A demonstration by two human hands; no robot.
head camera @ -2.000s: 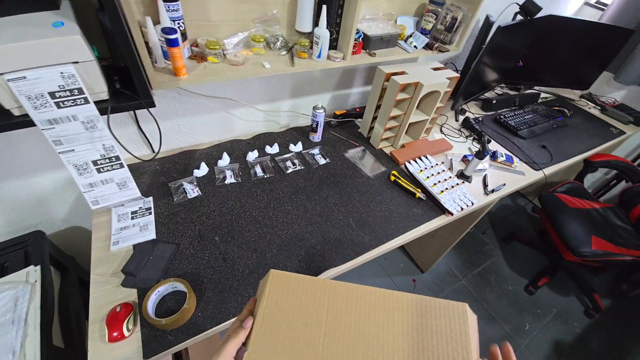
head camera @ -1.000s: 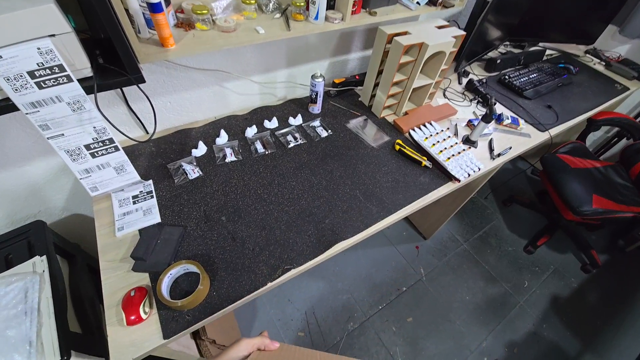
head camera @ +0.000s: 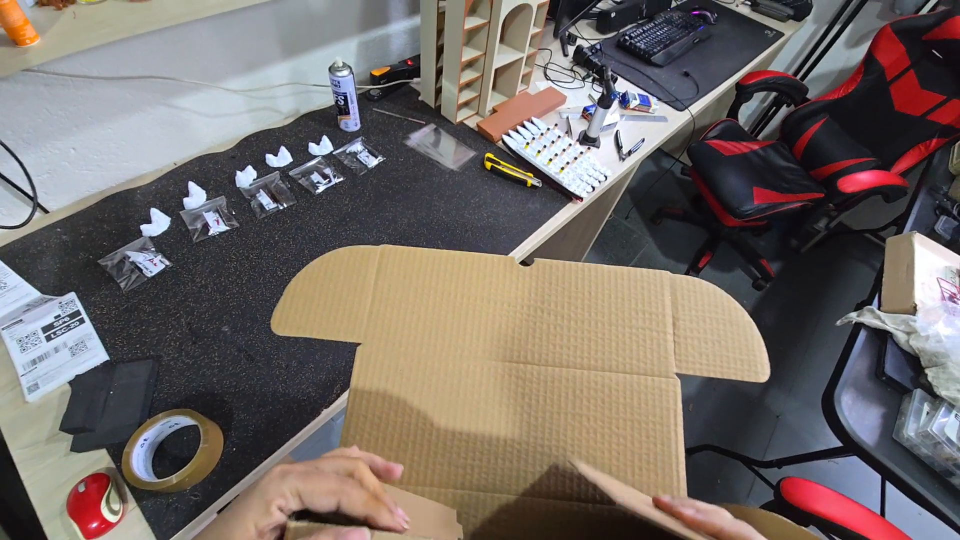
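Observation:
A cardboard box (head camera: 517,322) with its lid and rounded side flaps spread out reaches from the bottom edge over the front of the desk. My left hand (head camera: 330,491) grips a folded side panel at the bottom centre-left, its fingers bent over the edge. At the lower right, the fingers of my right hand (head camera: 697,517) lie on another raised panel; most of that hand is out of frame, so its hold is unclear. The inside of the box is shaded and mostly cut off.
On the black mat (head camera: 300,247) are a tape roll (head camera: 172,450), small clear bags (head camera: 268,193), white pieces (head camera: 156,223), a spray can (head camera: 344,95) and a yellow utility knife (head camera: 512,170). A red mouse (head camera: 95,505) sits lower left. A red-black chair (head camera: 772,157) stands right.
Two seconds ago the box was a closed-looking panel between my hands; now its lid and flaps are spread out. My right hand, unseen one second ago, is back in view.

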